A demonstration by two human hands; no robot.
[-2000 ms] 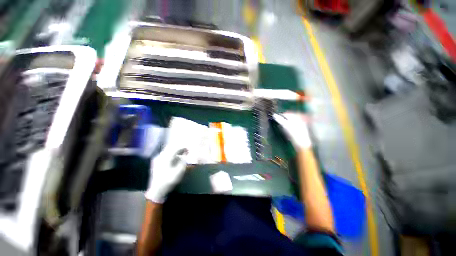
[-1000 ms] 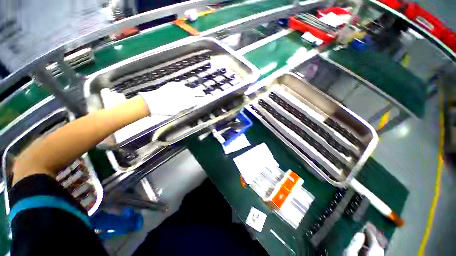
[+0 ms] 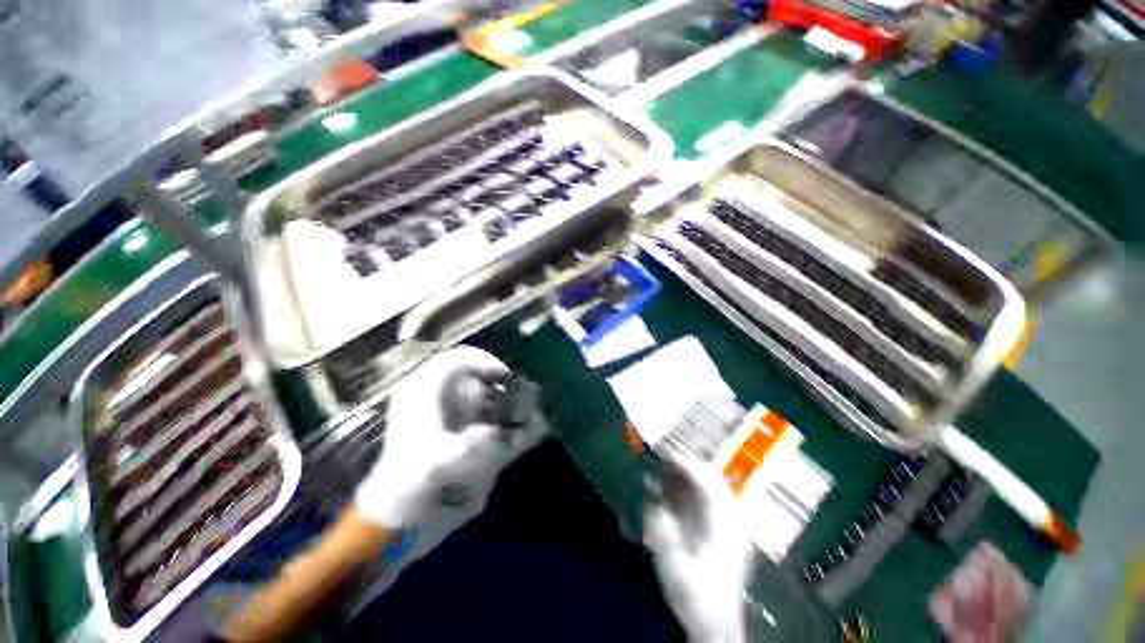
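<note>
My left hand (image 3: 433, 440), in a white glove, is below the deep tray and closed around black-and-grey electrical units (image 3: 492, 399); their number is unclear. My right hand (image 3: 701, 553), also in a white glove, is blurred at the near edge of the label strips (image 3: 794, 502). Something dark shows at its fingers, but I cannot tell whether it is held. An orange holder (image 3: 756, 450) lies across the strips. A white paper sheet (image 3: 672, 387) lies beyond them. Dark units stand in a column (image 3: 866, 521) right of the strips.
A deep metal tray (image 3: 329, 314) holds rows of units at upper left; another tray (image 3: 291, 471) is at far left. A long tray (image 3: 1005, 314) is at right, with a white roll (image 3: 998, 477) beside it. A blue bin (image 3: 628, 329) and a red-and-white packet (image 3: 986, 597) also show.
My left hand has moved from over the deep tray down towards my body, now with units in it. My right hand has moved left from the lower right to the strips. The view has shifted slightly.
</note>
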